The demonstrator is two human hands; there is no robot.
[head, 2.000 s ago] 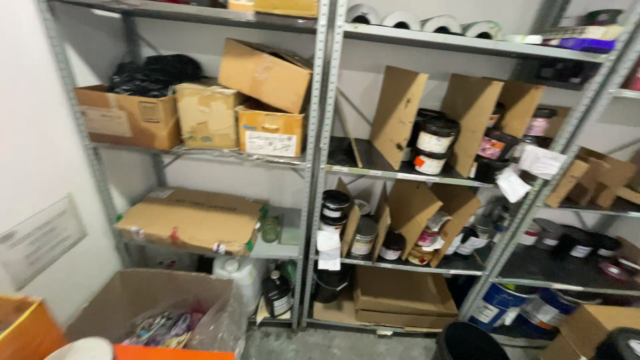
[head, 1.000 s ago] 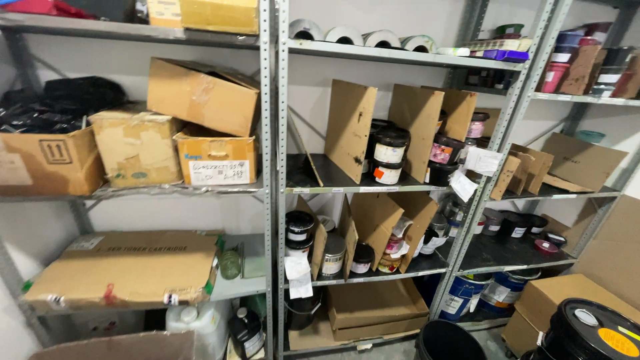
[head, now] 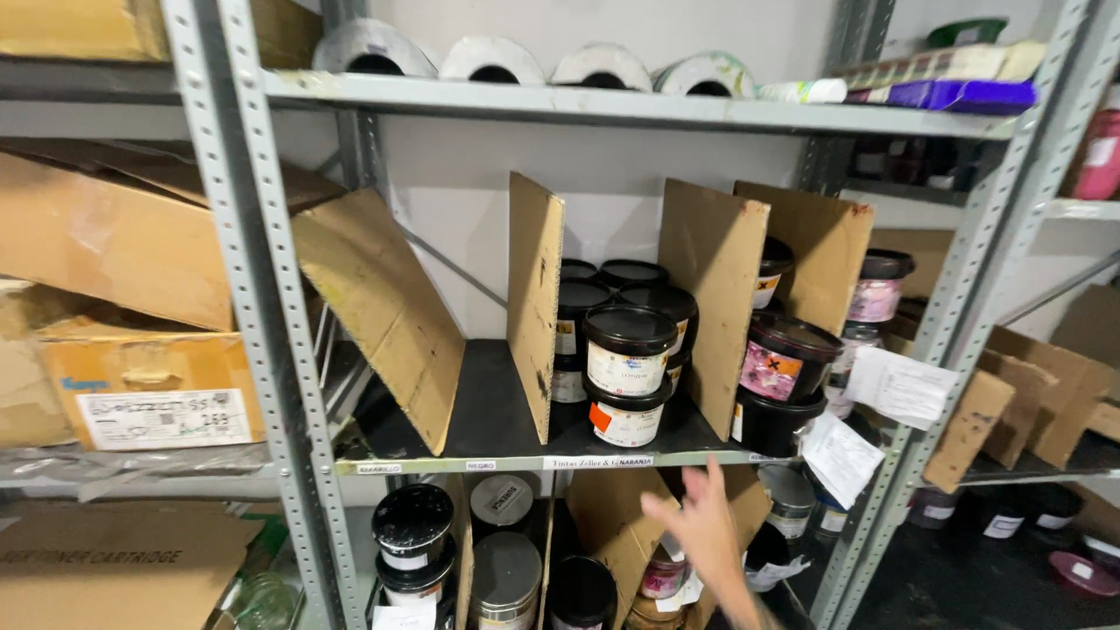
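My right hand [head: 700, 525] reaches up from the bottom right, fingers spread and holding nothing. It is just below the front edge of the middle shelf [head: 516, 462], before the lower compartments. Above it, two black-lidded ink tubs with white labels [head: 628, 350] stand stacked, other black tubs behind them. A cardboard divider [head: 713, 306] separates them from tubs with pink labels [head: 787, 359]. Below, a grey-lidded can [head: 505, 582] and a black-lidded tub [head: 582, 591] stand left of the hand. My left hand is not in view.
Paper rolls [head: 604, 66] lie on the top shelf. Cardboard boxes [head: 144, 376] fill the left rack. Loose papers [head: 901, 385] hang by the right upright [head: 971, 289]. Further dividers [head: 1050, 411] and dark tubs [head: 1002, 507] are on the rack at right.
My right hand has come into view from below. The view has moved much closer to the middle rack; the floor and the large black lidded bucket at right are out of view.
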